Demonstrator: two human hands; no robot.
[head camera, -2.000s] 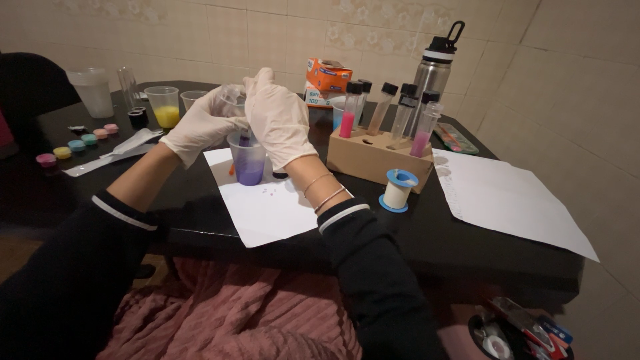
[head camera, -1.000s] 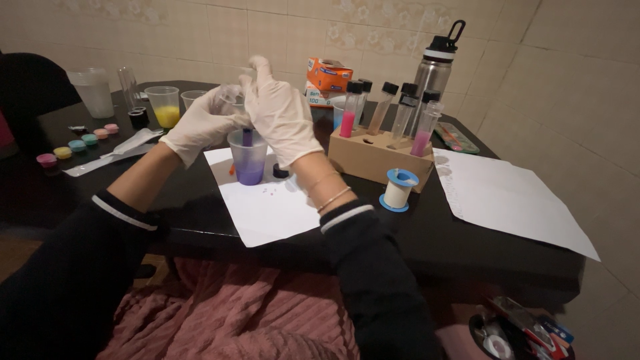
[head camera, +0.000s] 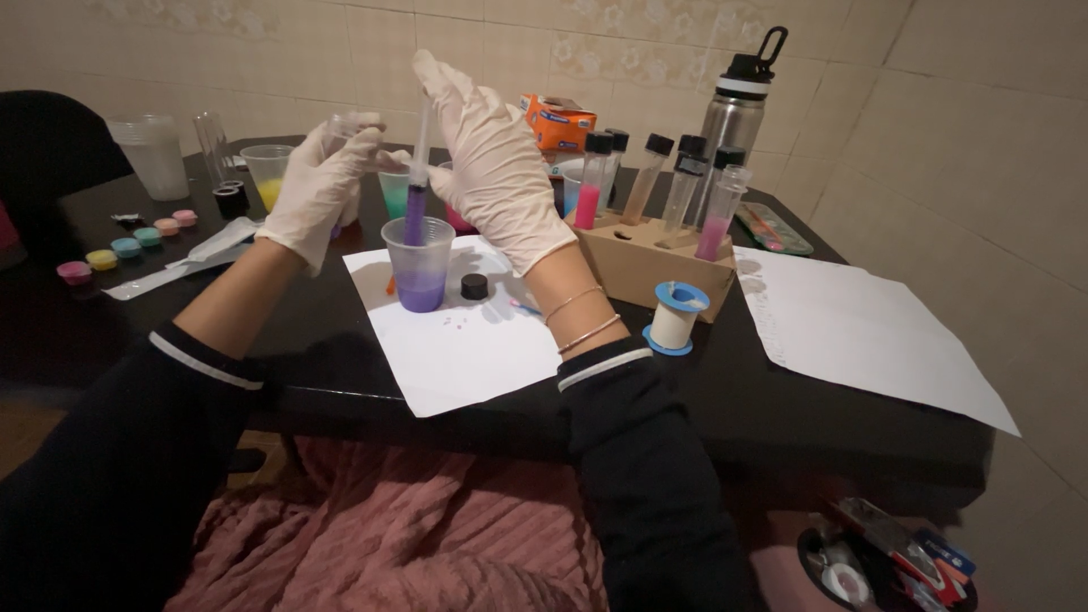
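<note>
My gloved right hand (head camera: 493, 170) holds a clear plastic syringe (head camera: 416, 204) upright, fingers at its plunger; purple liquid fills its barrel. The syringe's lower end is inside a clear plastic cup (head camera: 419, 285) with purple liquid, which stands on a white sheet of paper (head camera: 459, 357). My gloved left hand (head camera: 319, 183), left of the syringe, is shut on a clear tube, largely hidden by the fingers. A black screw cap (head camera: 474, 286) lies right of the cup on the paper.
A cardboard rack (head camera: 650, 276) holds several capped tubes at the right, behind a tape spool (head camera: 673, 319). Small paint pots (head camera: 126, 247) and a cup of yellow liquid (head camera: 269, 189) are at the left. A steel bottle (head camera: 733, 119) stands behind the rack.
The right hand has moved up and right, away from the left hand. The syringe now shows clearly between them, with its plunger drawn out and purple liquid inside.
</note>
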